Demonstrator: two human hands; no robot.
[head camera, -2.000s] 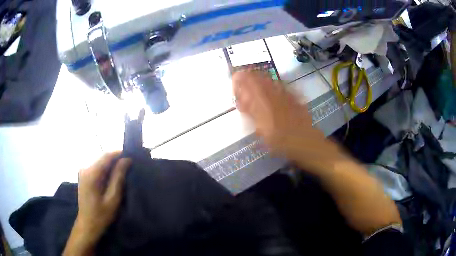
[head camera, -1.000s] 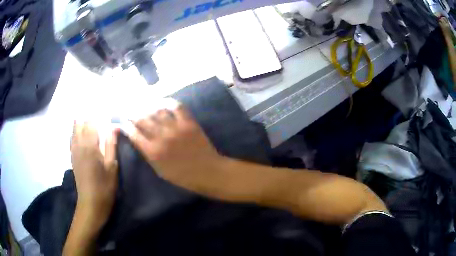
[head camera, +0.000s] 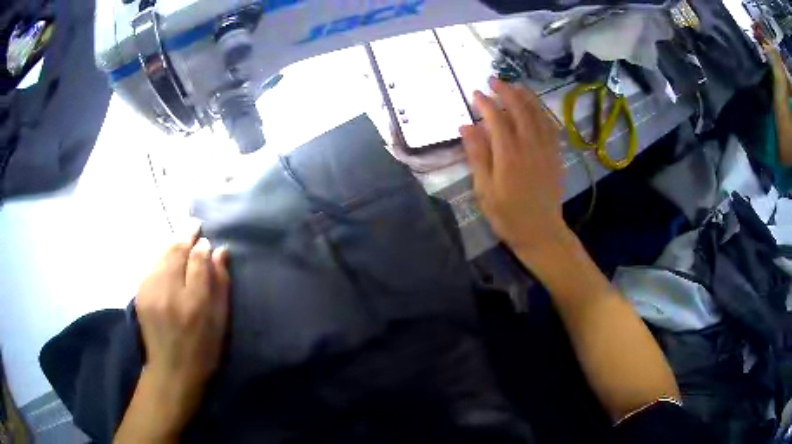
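Note:
A dark grey garment panel lies spread over the table's front edge, its upper edge below the machine's needle area, with seam lines across it. My left hand grips the panel's left edge, fingertips curled on the cloth. My right hand is off the cloth, fingers spread, at the right edge of the smartphone. The phone lies flat with a white screen. The needle area is lost in bright glare.
The white sewing machine head spans the top. Yellow-handled scissors lie right of my right hand, with grey scraps beyond. Dark and pale cut pieces are heaped lower right. Another person's arm shows at the far right.
My right hand has left the cloth and moved right to beside the phone. The panel now lies wider and flatter. My left hand has shifted slightly down, onto the cloth's edge.

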